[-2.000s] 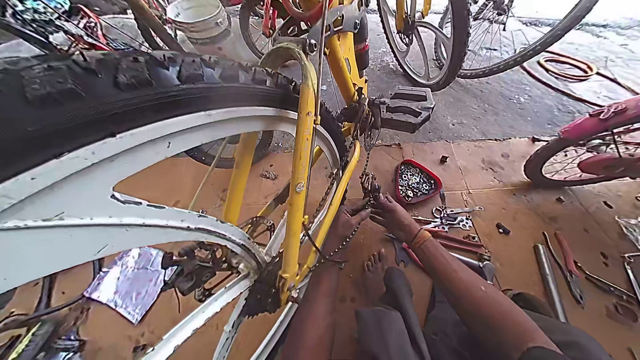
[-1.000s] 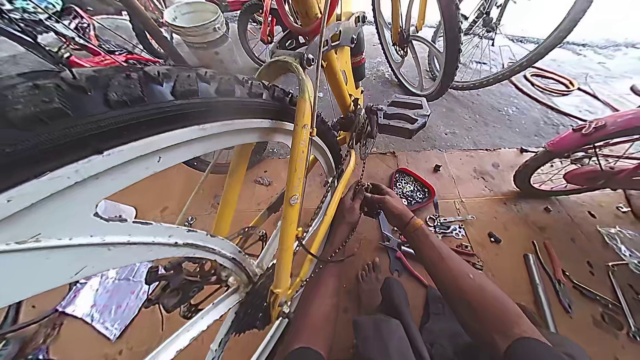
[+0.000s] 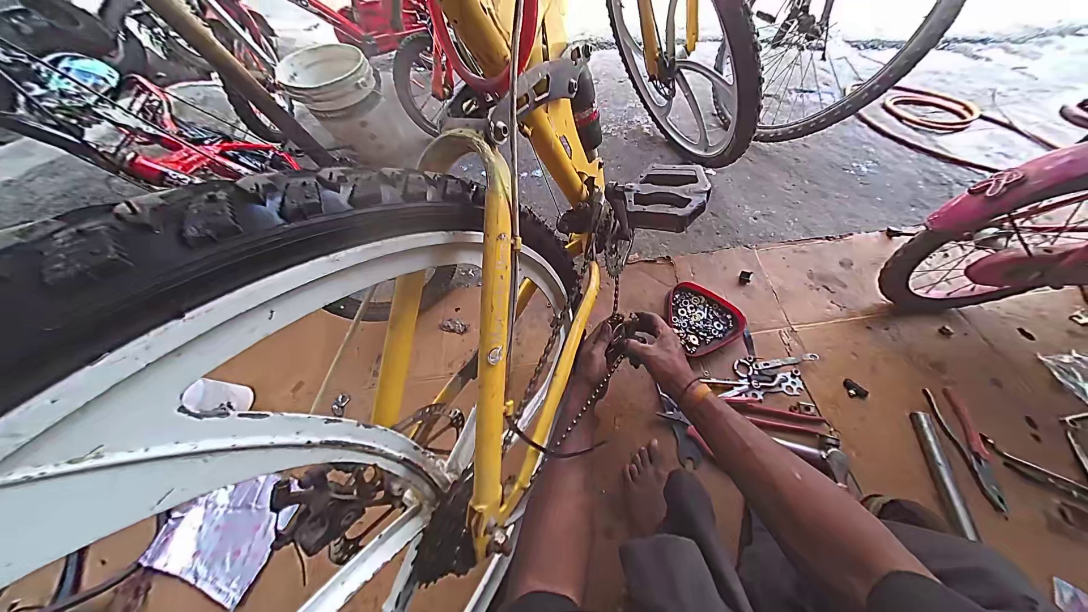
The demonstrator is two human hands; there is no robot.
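Note:
A yellow bicycle frame (image 3: pixel 493 340) with a white rear wheel (image 3: pixel 255 297) and a knobby black tyre (image 3: pixel 221 221) fills the left and middle. Its chain (image 3: pixel 586 404) runs from near the crank and pedal (image 3: pixel 667 198) down toward the rear sprockets (image 3: pixel 446 535). Just right of the yellow stay, my left hand (image 3: pixel 595 353) holds the chain. My right hand (image 3: pixel 661 348) closes on a small dark part at the chain, which looks like a derailleur, though fingers hide much of it. A red tray (image 3: pixel 738 319) of nuts and washers lies beside my right hand.
Spanners (image 3: pixel 765 374), pliers (image 3: pixel 973 450) and a metal tube (image 3: pixel 943 476) lie on the cardboard (image 3: pixel 858 340) at right. A pink bicycle (image 3: pixel 1003 229) stands beyond them. A bucket (image 3: pixel 327 85) and red bicycle parts (image 3: pixel 204 157) are at upper left; a coiled hose (image 3: pixel 931 110) is at upper right.
Both hands stay together at the chain, with small shifts of the fingers. The wheel and frame keep about the same pose; the view has shifted slightly.

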